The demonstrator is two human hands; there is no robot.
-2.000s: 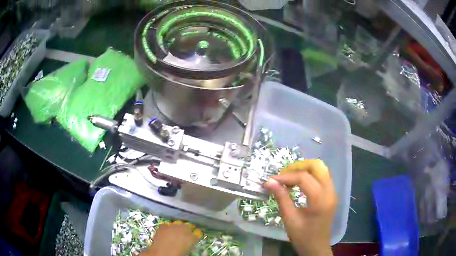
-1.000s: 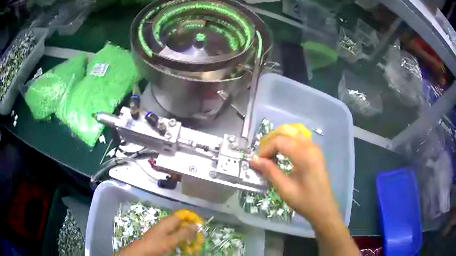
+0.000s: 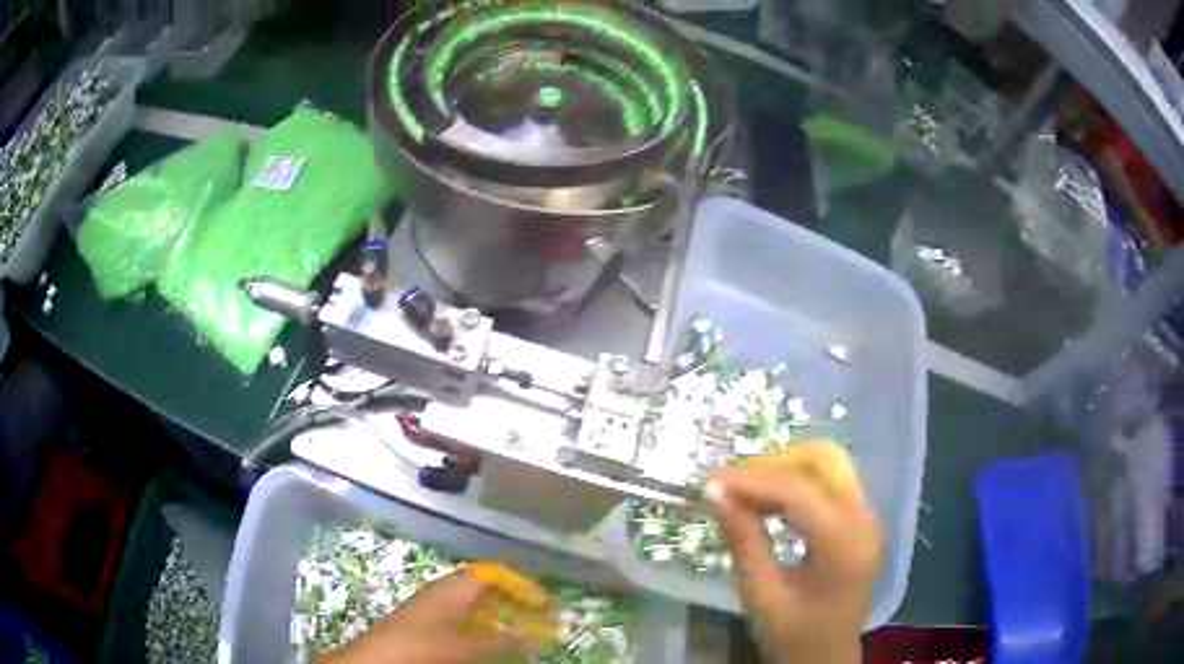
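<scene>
The assembly fixture (image 3: 621,422) is a silver metal block at the right end of the slide. My right hand (image 3: 808,525), with yellow-orange finger cots, is just right of and below the fixture. Its thumb and index finger pinch a small white stemmed workpiece (image 3: 714,490), mostly hidden by the fingertips. My left hand (image 3: 461,612), also with yellow-orange cots, is over the near tub (image 3: 247,551), at the heap of white stemmed pieces (image 3: 351,577). Its fingertips are blurred, and whether they hold a piece is unclear.
The vibratory bowl feeder (image 3: 519,234) stands behind the fixture, with its feed track (image 3: 673,285) leading down to it. The right tub (image 3: 870,350) lies beyond my right hand. Bags of green parts (image 3: 279,234) lie at left, a blue tray (image 3: 1039,558) at far right.
My right hand moved from the fixture back right and down, its fingertips now off the block. My left hand shifted slightly right over the near tub. The whole view shifted slightly.
</scene>
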